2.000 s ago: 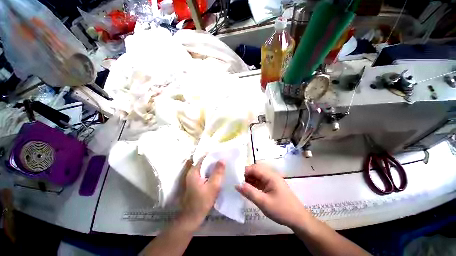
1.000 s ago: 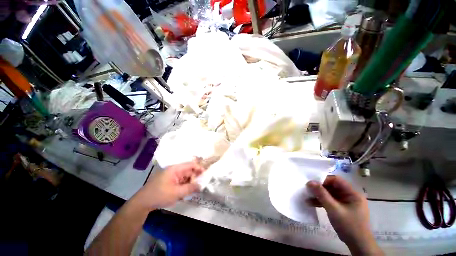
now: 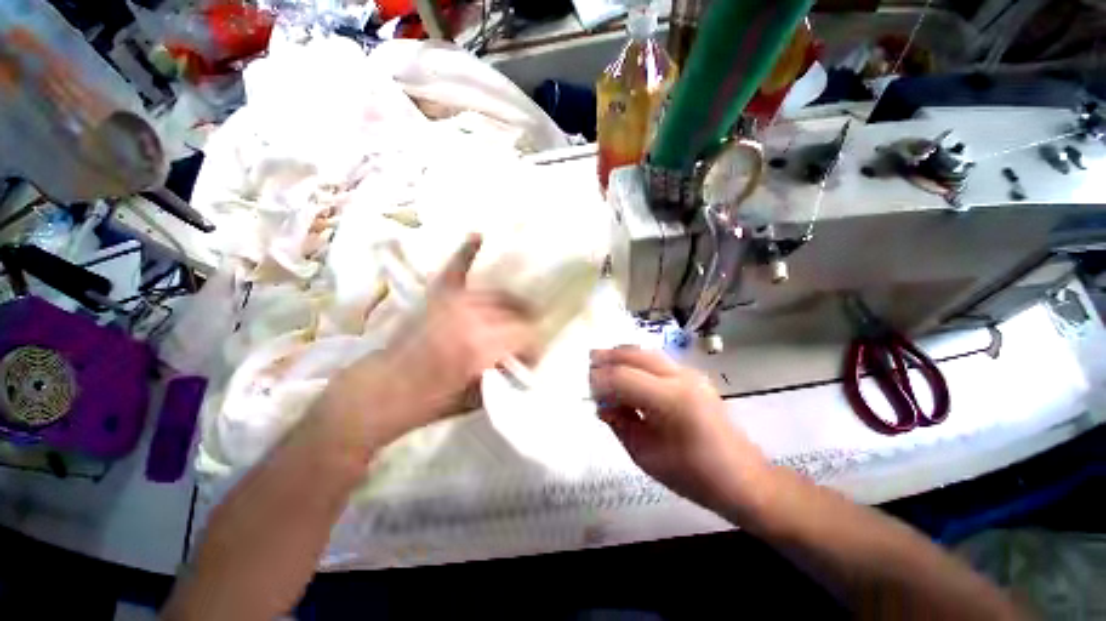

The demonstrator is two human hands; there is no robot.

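Observation:
A white cloth piece (image 3: 552,419) lies on the table between my hands, left of the needle area. My left hand (image 3: 467,346) is blurred, over the cloth, with the thumb raised; whether it grips cloth is unclear. My right hand (image 3: 649,406) is at the cloth's right edge with bent fingers; the fingertips' hold is hard to see. A large heap of pale cloth (image 3: 328,182) lies behind and left of my left hand. The sewing machine (image 3: 801,255) stands on the right, its presser foot area (image 3: 697,340) just beyond my right hand.
Dark red scissors (image 3: 898,382) lie under the machine arm. A bottle with amber liquid (image 3: 625,109) and a green column (image 3: 728,79) stand behind the needle end. A purple box with a round grille (image 3: 73,376) is at far left. A printed ruler strip (image 3: 485,503) runs along the front edge.
The view has swung back right. My left hand has moved from the cloth at the left to beside the white piece, nearer my right hand. The white piece now lies lower, between both hands.

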